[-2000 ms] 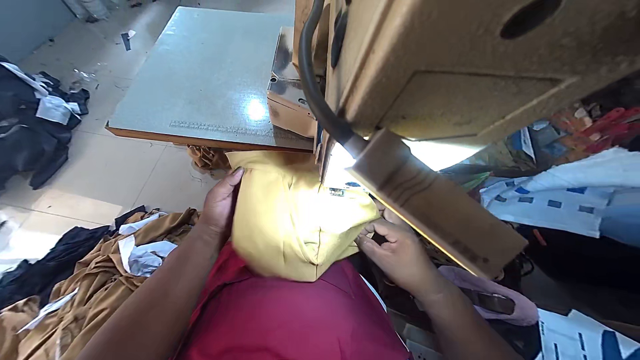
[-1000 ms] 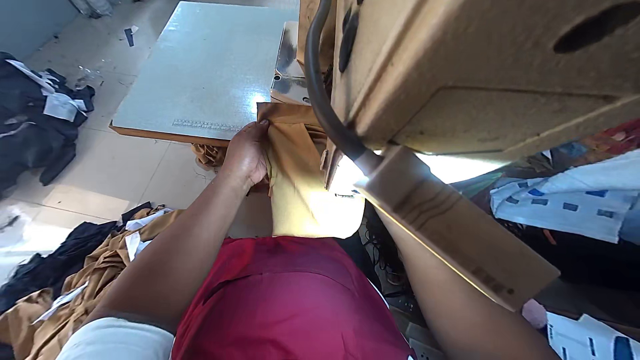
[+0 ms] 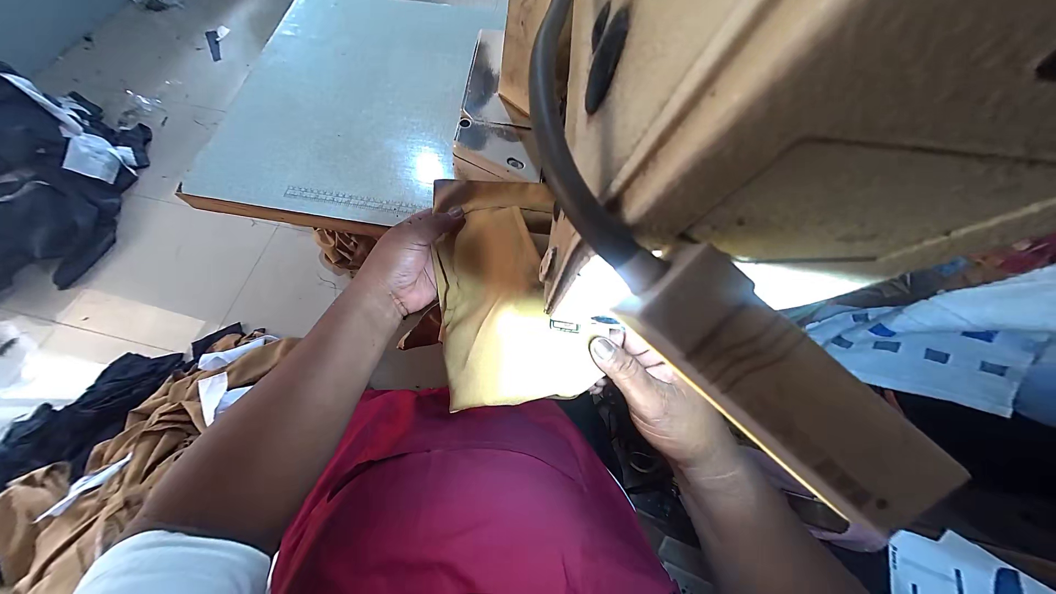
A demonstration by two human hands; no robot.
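A tan fabric piece (image 3: 495,330) lies under the head of an industrial sewing machine (image 3: 792,148), glaring bright near the presser foot (image 3: 565,326). My left hand (image 3: 412,256) grips its upper left edge, thumb on top. At its lower right corner, my right hand (image 3: 652,388) pinches the cloth between thumb and fingers, just below the lit needle area. The needle itself is lost in the glare. A box-shaped lamp (image 3: 792,379) on a thick black cable (image 3: 569,157) partly covers the view above my right wrist.
A pale tabletop (image 3: 346,107) with a printed ruler scale stands at the upper left. Brown fabric (image 3: 165,445) is heaped at lower left, dark fabric (image 3: 49,190) on the tiled floor at far left. White cloth with blue squares (image 3: 932,346) lies at right.
The fabric, bunched up two seconds ago, now lies flatter. My left hand has moved right to its upper edge. My right hand, hidden behind the lamp one second ago, shows again at the cloth's lower right.
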